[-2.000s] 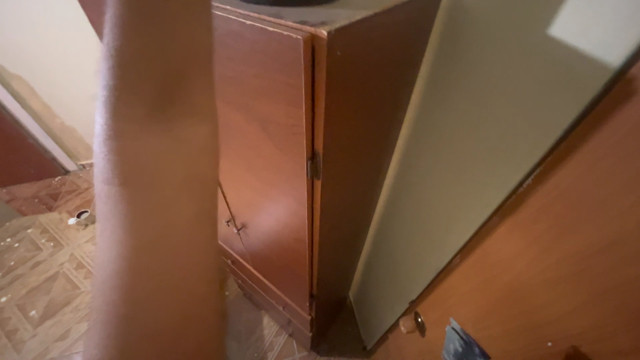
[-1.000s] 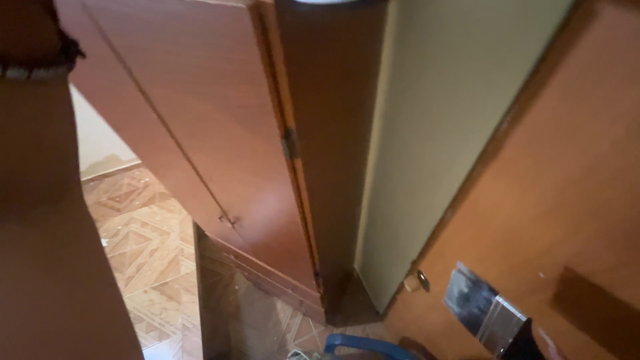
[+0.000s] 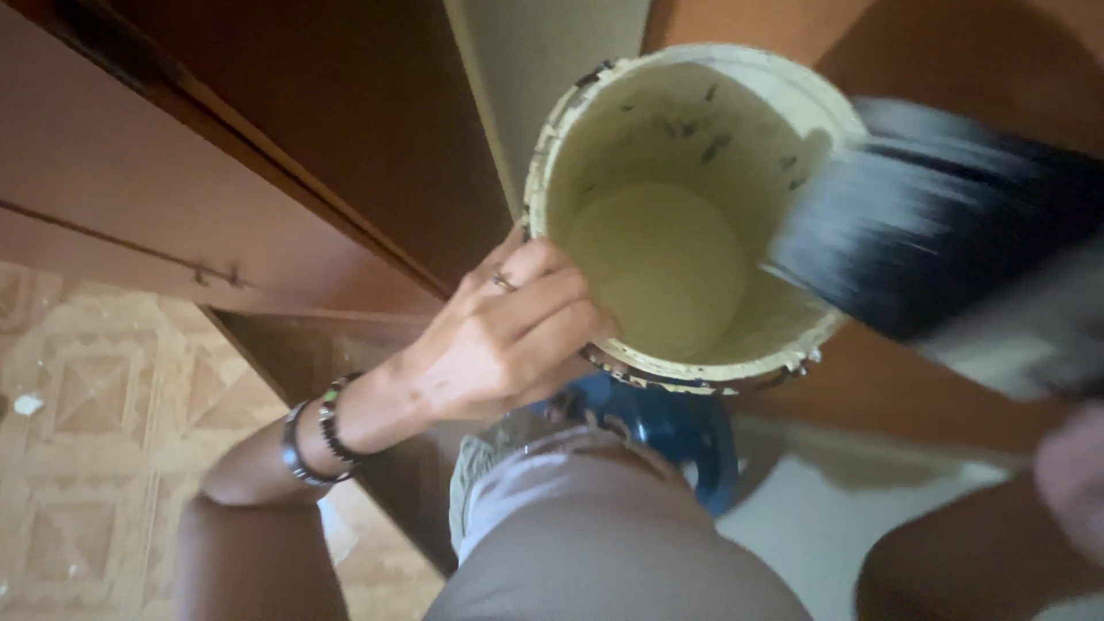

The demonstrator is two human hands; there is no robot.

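Observation:
My left hand [image 3: 509, 332] grips the rim of a round paint bucket [image 3: 733, 371] at its lower left, with a ring on one finger and bracelets at the wrist. Pale yellowish paint [image 3: 664, 267] lies in the bottom, and dark flecks mark the inner wall. A wide paintbrush [image 3: 923, 224], blurred, reaches over the bucket's right rim, its pale-smeared bristles toward the opening. At the right edge, part of my right hand [image 3: 1074, 474] shows blurred near the brush's handle end; its hold on the handle is mostly out of frame.
A brown wooden wardrobe [image 3: 345, 112] stands at the upper left, with a pale wall strip [image 3: 552, 86] beside it. An orange-brown wooden panel [image 3: 975, 52] is behind the bucket. Below the bucket is a blue plastic object [image 3: 655, 423]. Patterned floor [image 3: 103, 431] with pale specks lies at the left.
The view has tilted down. The bucket, held by my left hand, is now in sight. The brush, at the lower right a second ago, is now over the bucket's rim.

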